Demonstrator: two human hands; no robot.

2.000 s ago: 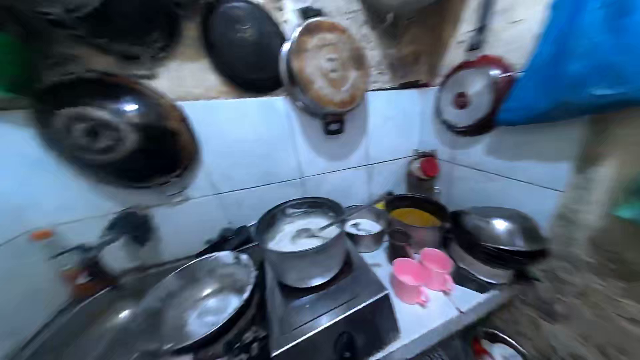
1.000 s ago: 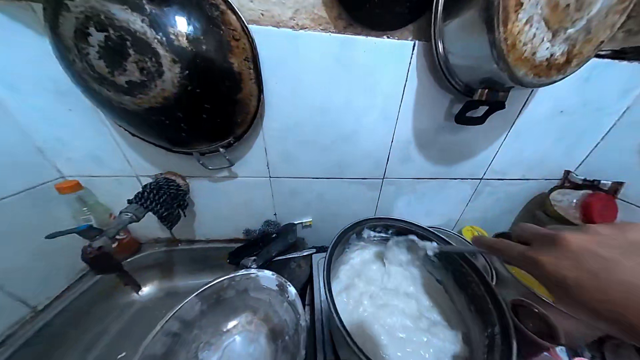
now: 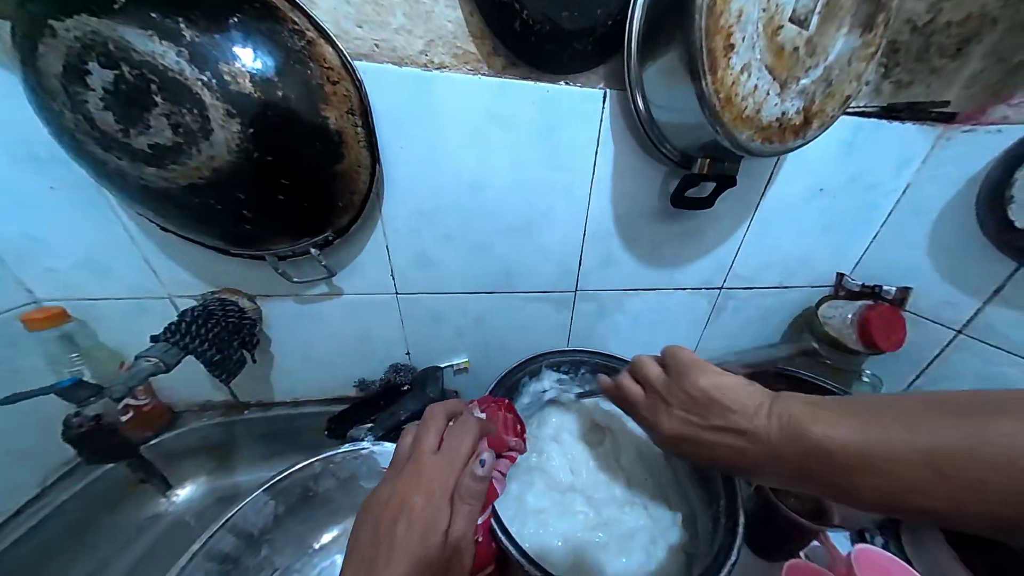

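A metal pot (image 3: 724, 524) full of a thick white mixture (image 3: 588, 480) stands at the lower middle. My right hand (image 3: 688, 396) reaches over it from the right, closed on the handle of a metal spoon or ladle (image 3: 552, 394) whose end is in the mixture near the far rim. At the pot's left rim, my left hand (image 3: 440, 480) presses a folded red patterned cloth (image 3: 502, 436) against the side. The burner under the pot is hidden.
A metal bowl (image 3: 280, 512) sits in the steel sink (image 3: 232, 432), beside a faucet (image 3: 144, 372). Black pans (image 3: 200, 128) and a pot (image 3: 680, 88) hang above. Right are a red-lidded jar (image 3: 848, 328) and pink cups (image 3: 876, 560).
My left hand has come into view with the red cloth at the pot's rim. The right hand has moved left over the pot. The view is much closer to the pot than two seconds ago.
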